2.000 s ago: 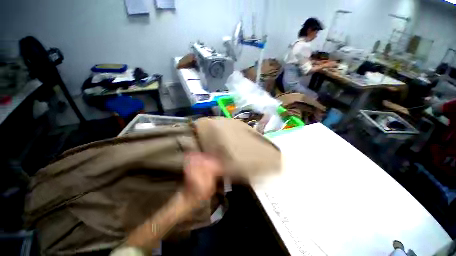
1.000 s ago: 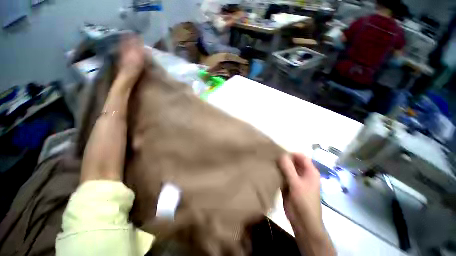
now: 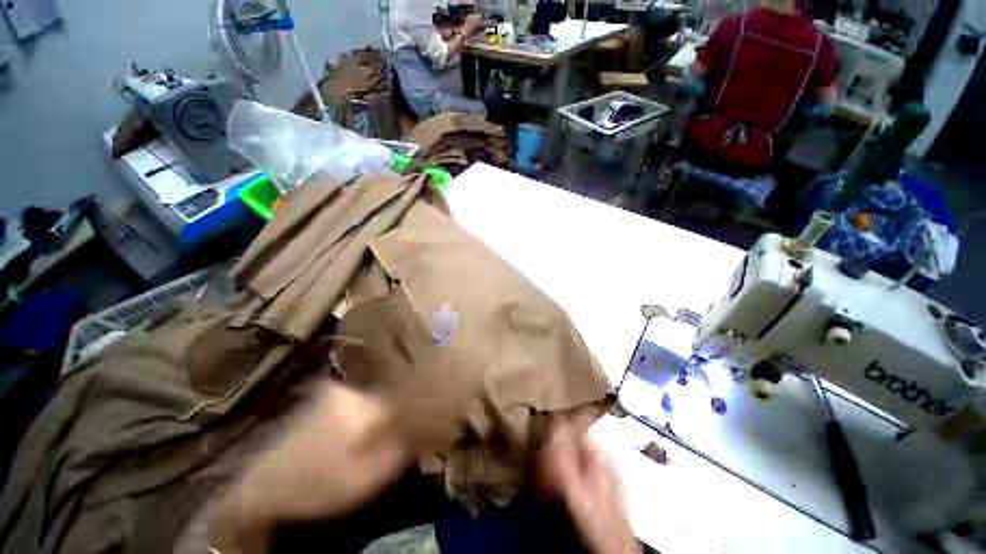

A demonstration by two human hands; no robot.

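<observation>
The brown garment piece point(image 3: 492, 292) lies in a soft heap over the left part of the white table and hangs off its front edge. My left hand point(image 3: 314, 449) is blurred and lies over the cloth at the lower middle; its fingers are not clear. My right hand point(image 3: 584, 482) is at the cloth's lower right edge, with the fingertips partly hidden and blurred. The white sewing machine point(image 3: 865, 335) stands at right, its presser foot and needle point(image 3: 697, 373) under a bright light, with no garment beneath.
A black-handled tool point(image 3: 845, 476) lies under the machine arm. A small brown scrap point(image 3: 654, 451) is on the table point(image 3: 541, 233). A green-rimmed basket point(image 3: 260, 197) with a clear bag stands behind the cloth, and a white basket point(image 3: 97, 330) at left. Two people sit at the back.
The brown cloth, raised by my left hand a second ago, now lies lower on the table. My left hand has come down towards me. My right hand has moved slightly left and down.
</observation>
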